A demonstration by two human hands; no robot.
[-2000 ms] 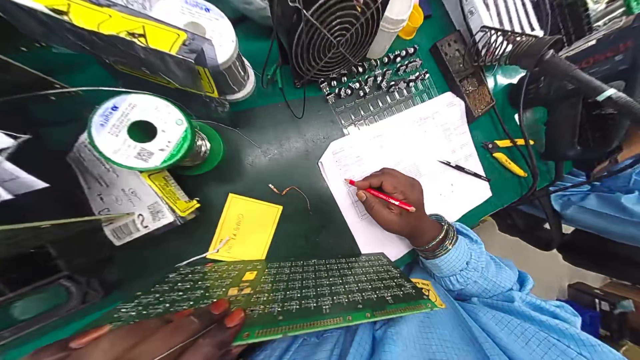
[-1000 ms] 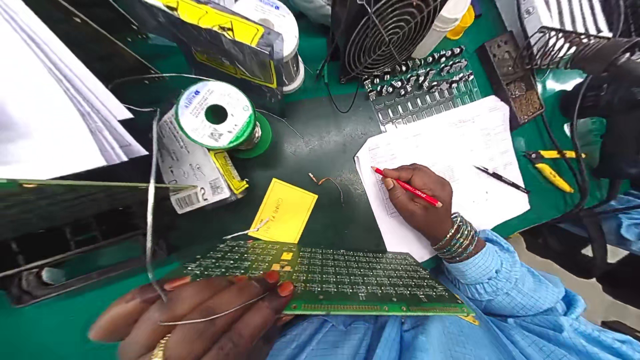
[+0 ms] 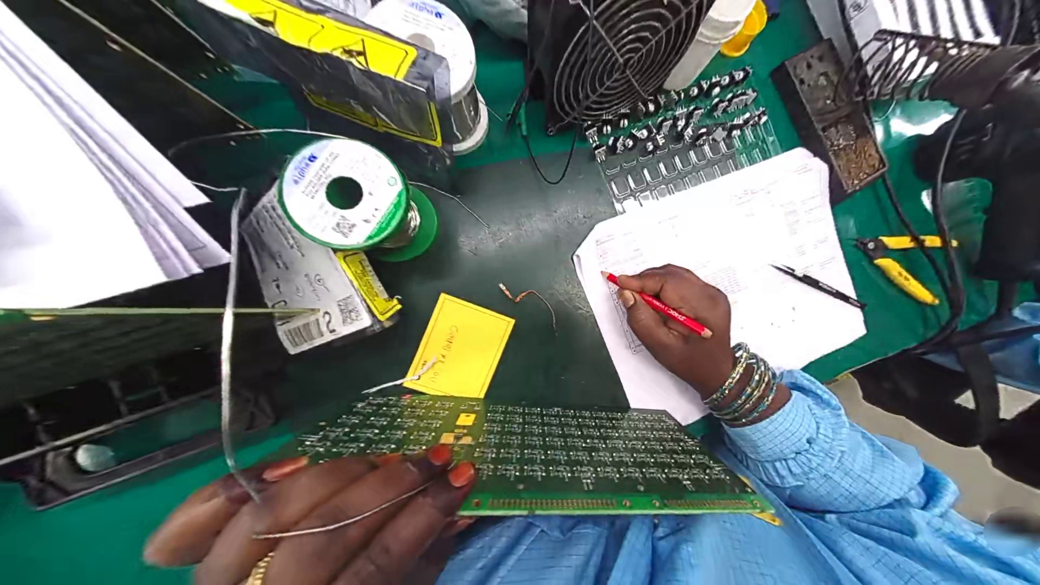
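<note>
My right hand (image 3: pixel 678 325) grips a red pencil (image 3: pixel 662 315), whose tip is at the left part of a printed paper sheet (image 3: pixel 731 236). My left hand (image 3: pixel 349 512) is at the near edge of a green circuit board (image 3: pixel 585 455), fingers over its left part, with a length of solder wire (image 3: pixel 341 524) running across the fingers. The board lies tilted in front of my body. A yellow card (image 3: pixel 461 345) with handwriting touches its far edge. Behind the left hand stands a green-flanged solder wire spool (image 3: pixel 345 195). A black pen (image 3: pixel 816 286) rests on the paper.
A black fan (image 3: pixel 630 57) stands at the back, beside a clear tray of small components (image 3: pixel 682 138). Yellow-handled cutters (image 3: pixel 906 268) and a soldering iron stand (image 3: pixel 837 114) are on the right. White papers (image 3: pixel 81 179) and a second spool (image 3: pixel 439 49) are on the left and back.
The view has shifted left, bringing more of the white papers into sight. The pencil tip stays near the left part of the sheet, and the left hand remains at the board.
</note>
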